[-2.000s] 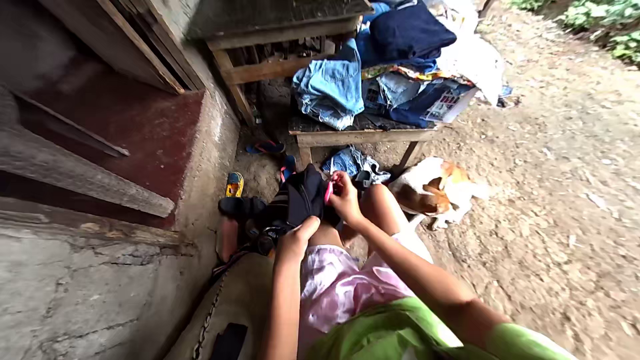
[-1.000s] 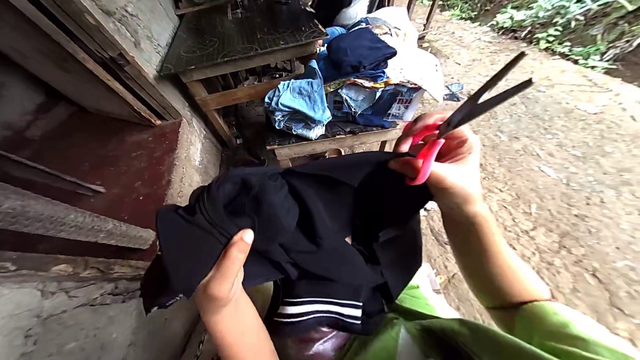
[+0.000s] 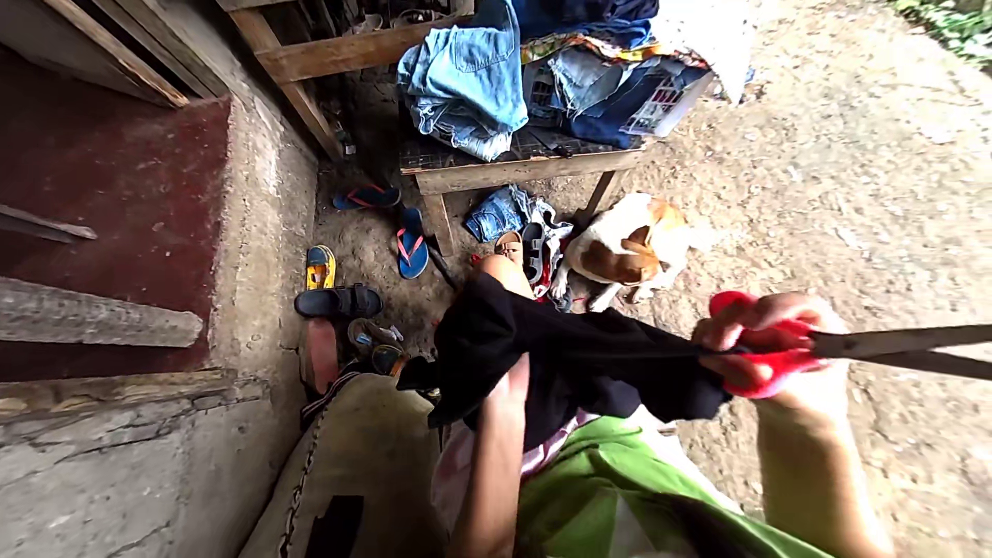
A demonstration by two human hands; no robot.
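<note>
A black cloth garment (image 3: 573, 349) is stretched across my lap, its right end pinched by my right hand (image 3: 783, 349). The same hand has its fingers around the red handles of a pair of scissors (image 3: 899, 341), whose dark blades point right, slightly apart and away from the cloth. My left hand (image 3: 508, 384) is at the garment's left part; the fingers are hidden under or in the black cloth, which drapes over them. Below the garment lie pink satin shorts (image 3: 457, 473) and a green shirt (image 3: 612, 480) that I wear.
Ahead is a low wooden bench (image 3: 527, 170) with folded denim (image 3: 465, 77) and a plastic basket (image 3: 666, 101) of clothes. A white and brown dog (image 3: 620, 248) rests on the dirt beside it. Flip-flops (image 3: 412, 246) and sandals (image 3: 337, 301) lie by the concrete ledge (image 3: 260, 178) at left.
The black garment, held up and spread one second ago, is now lower and pulled out to the right. The scissors' blades have turned from up-right to pointing right. The view has tilted down.
</note>
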